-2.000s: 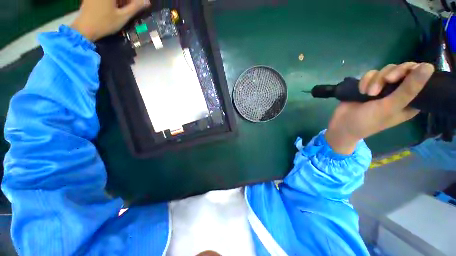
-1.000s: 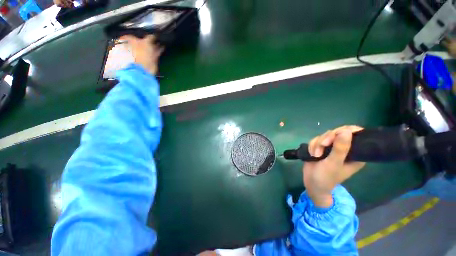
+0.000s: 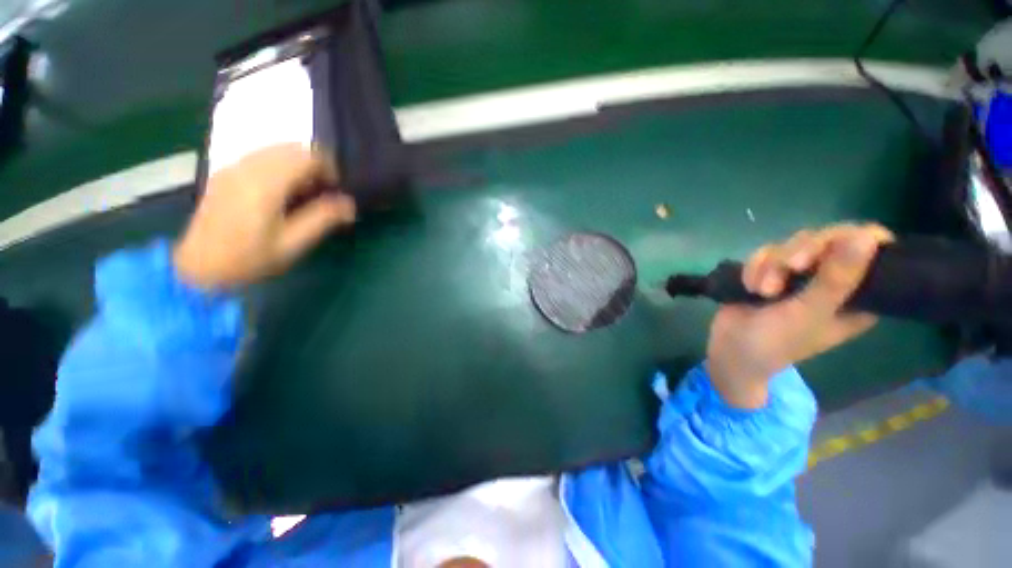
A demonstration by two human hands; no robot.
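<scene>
An opened tablet unit in a black frame (image 3: 372,133) lies across the pale rail at the upper left, with a bright white panel (image 3: 264,111). My left hand (image 3: 261,211) is on its near edge, fingers curled over it; the image is blurred there. My right hand (image 3: 793,300) is closed around a thick black electric screwdriver (image 3: 932,277), its narrow nose pointing left. A round grey screw dish (image 3: 582,282) with a textured surface and a dark patch at its lower right lies on the green mat, left of the screwdriver's nose.
A pale curved rail (image 3: 688,83) crosses the green bench top. A small orange-brown speck (image 3: 663,211) and a tiny light speck (image 3: 750,214) lie beyond the dish. A black cord (image 3: 877,72) and a blue object (image 3: 1000,128) are at the upper right. Dark objects stand at the left edge.
The unit in front of me two seconds ago is gone from there. My left hand reached past the rail and is now back nearer with a unit. The screwdriver's nose has moved slightly away from the dish.
</scene>
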